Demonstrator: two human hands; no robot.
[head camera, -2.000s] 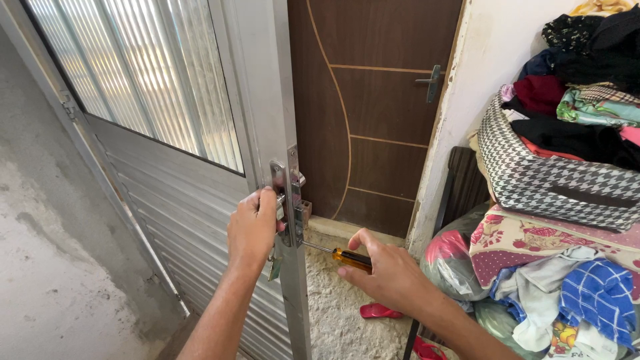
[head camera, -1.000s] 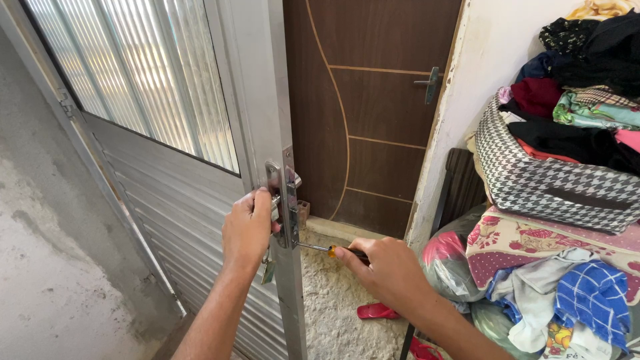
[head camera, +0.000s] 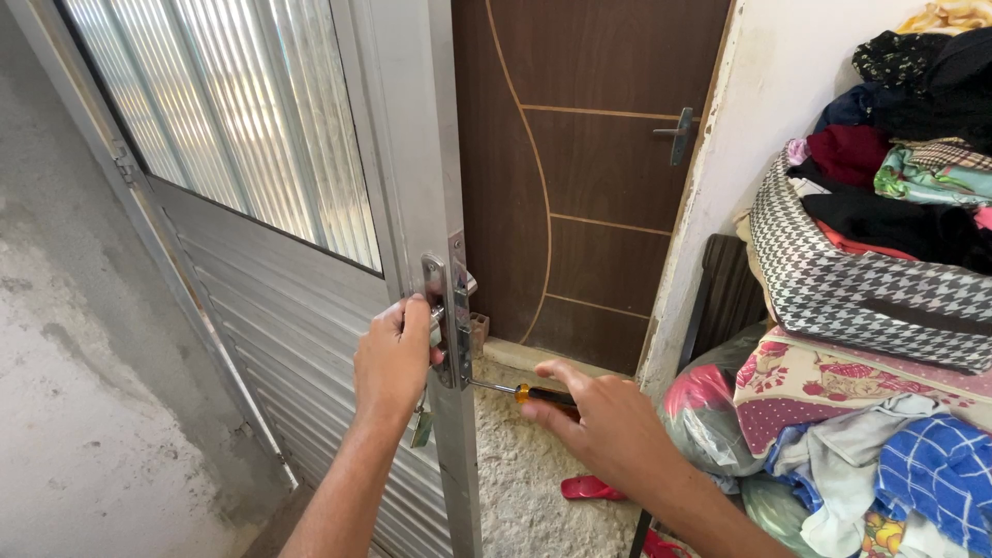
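Observation:
My left hand (head camera: 395, 356) grips the handle on the inner side of a grey metal door (head camera: 422, 155), beside the long metal handle plate (head camera: 434, 271). Keys with a tag (head camera: 421, 428) dangle below that hand. My right hand (head camera: 612, 422) holds a screwdriver (head camera: 535, 394) with a black and amber handle. The shaft points left, and its tip meets the lower end of the lock faceplate (head camera: 457, 256) on the door's edge, near a screw. The fingers hide part of the handle.
Behind stands a brown wooden door (head camera: 597, 170) with a lever handle (head camera: 679, 138). At right, clothes fill a houndstooth fabric box (head camera: 860, 287), above bags and more cloth (head camera: 938, 465). A red sandal (head camera: 590, 488) lies on the rough floor. A rough plastered wall (head camera: 93, 372) is at left.
The right hand's fingers have shifted around the screwdriver handle, with the index finger now raised off it. The tip stays at the faceplate's lower end, and the left hand remains at the door handle.

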